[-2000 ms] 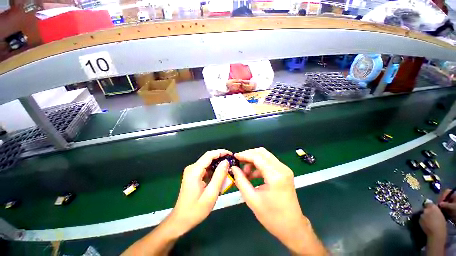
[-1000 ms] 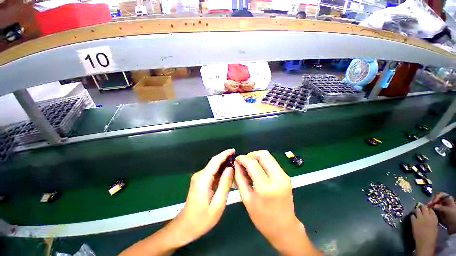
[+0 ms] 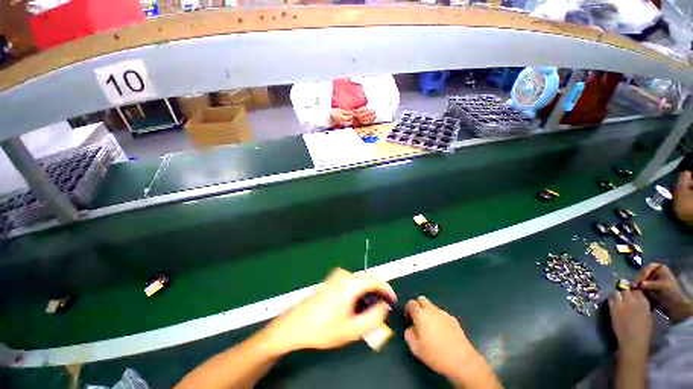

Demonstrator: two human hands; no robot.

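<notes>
My left hand (image 3: 334, 311) holds a part-built unit (image 3: 370, 302), a rounded black shell with a yellow and white tab hanging from its lower side, just on the near side of the white strip. My right hand (image 3: 441, 336) is to the right of it, apart from the unit, low over the dark green bench (image 3: 319, 368). Its fingers are curled with thumb and fingertip close together; whether it pinches something small cannot be told.
Several black units lie on the green belt (image 3: 251, 258), one ahead (image 3: 428, 226). At right are a dark-silver pile (image 3: 570, 281), a beige pile (image 3: 599, 252), a spool (image 3: 658, 198) and a neighbour's hands (image 3: 646, 296). A person's hands (image 3: 353, 117) are opposite.
My hands have moved apart and down toward me. My left hand keeps the unit; my right hand has let go of it. The whole view has shifted slightly.
</notes>
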